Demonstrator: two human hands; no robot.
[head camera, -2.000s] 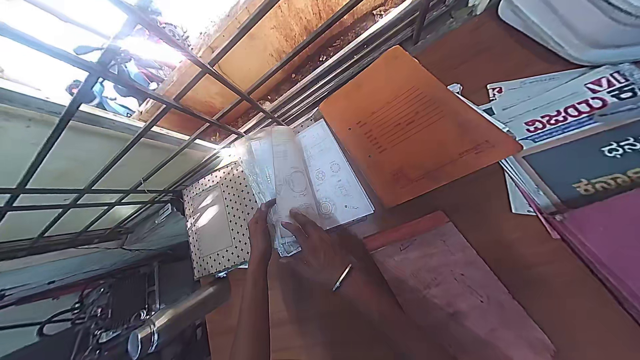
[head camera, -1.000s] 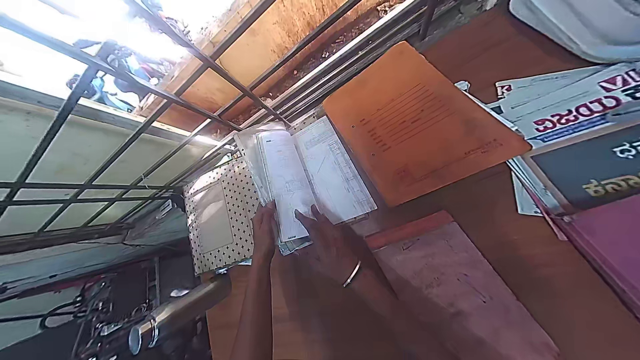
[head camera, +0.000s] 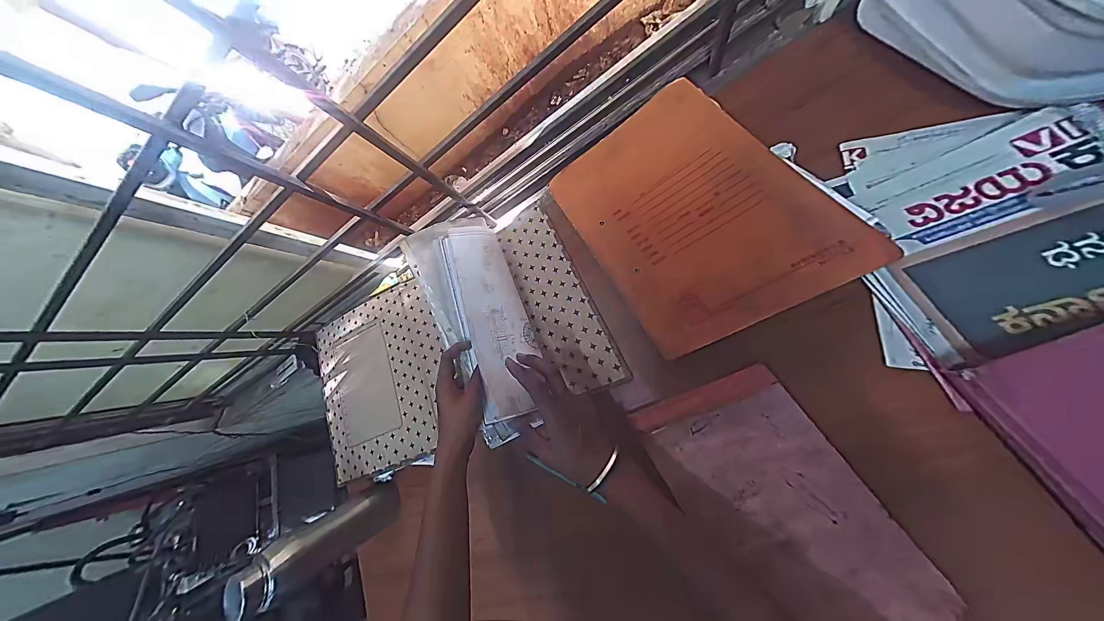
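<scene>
My left hand (head camera: 458, 390) grips the lower left edge of a bundle of papers (head camera: 490, 319), its thumb on top. The papers stand partly raised over an open folder with star-patterned covers (head camera: 565, 302), whose left cover bears a pale blank panel. My right hand (head camera: 556, 401) lies over the papers' lower right edge with its fingers spread; whether it pinches a sheet cannot be told. A bangle and a teal cord are on the right wrist. Right of the folder lies an orange cardboard file (head camera: 716, 216). Below that is a worn pink folder (head camera: 802, 492) with a red spine.
A barred window grille (head camera: 285, 190) borders the table at the upper left. Newspapers (head camera: 975, 181), a dark board with lettering and a magenta folder (head camera: 1044, 414) lie at the right. A white plastic container (head camera: 992, 43) is at the top right, a metal cylinder (head camera: 302, 552) at the lower left.
The written pages that lay open to the right have been turned over to the left, and the folder's patterned right inner cover now shows. The left hand still holds the papers' lower edge.
</scene>
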